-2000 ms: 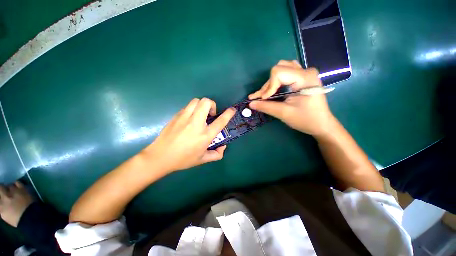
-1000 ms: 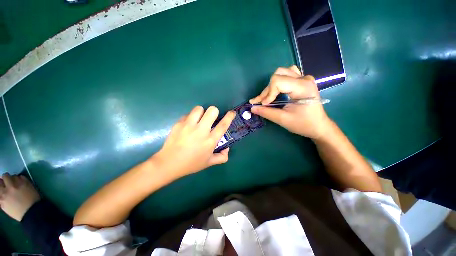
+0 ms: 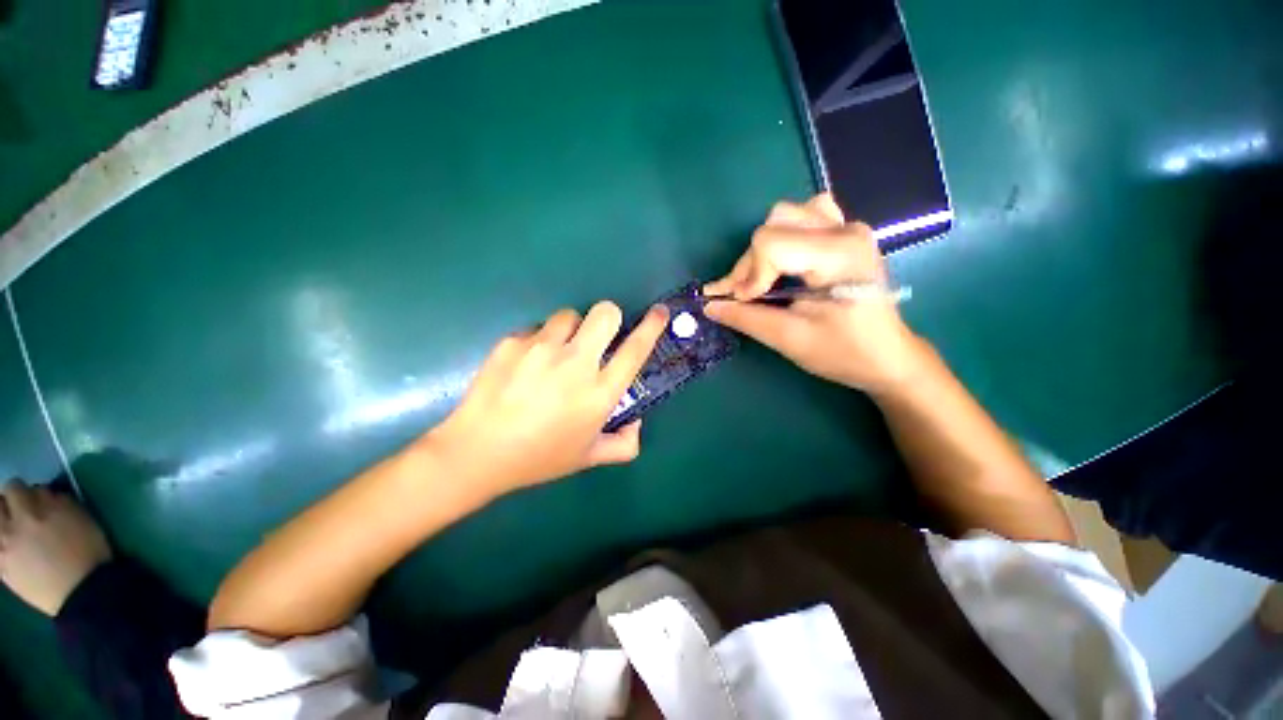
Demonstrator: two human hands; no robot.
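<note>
A dark, narrow handheld unit (image 3: 681, 363) with an open housing lies tilted on the green table between my hands. A round white disc (image 3: 685, 325) sits near its right end, and a pale patch shows at its left end, partly under my fingers. My left hand (image 3: 542, 390) holds the unit's left end, index finger on top and thumb at the near edge. My right hand (image 3: 820, 288) grips a thin tool (image 3: 865, 293), likely tweezers, with its fingertips at the unit's upper right end. The tool's tip is too small to make out.
A large smartphone (image 3: 875, 127) lies beyond my right hand. A worn whitish edge strip (image 3: 232, 106) curves across the upper left, with another keypad unit (image 3: 124, 45) beyond it. Another person's hand (image 3: 49, 546) rests at the left edge. A dark shape is at the right.
The keypad unit has come into view at the upper left. The smartphone appears slightly further left as the view shifts. My hands keep nearly the same hold on the unit and tool.
</note>
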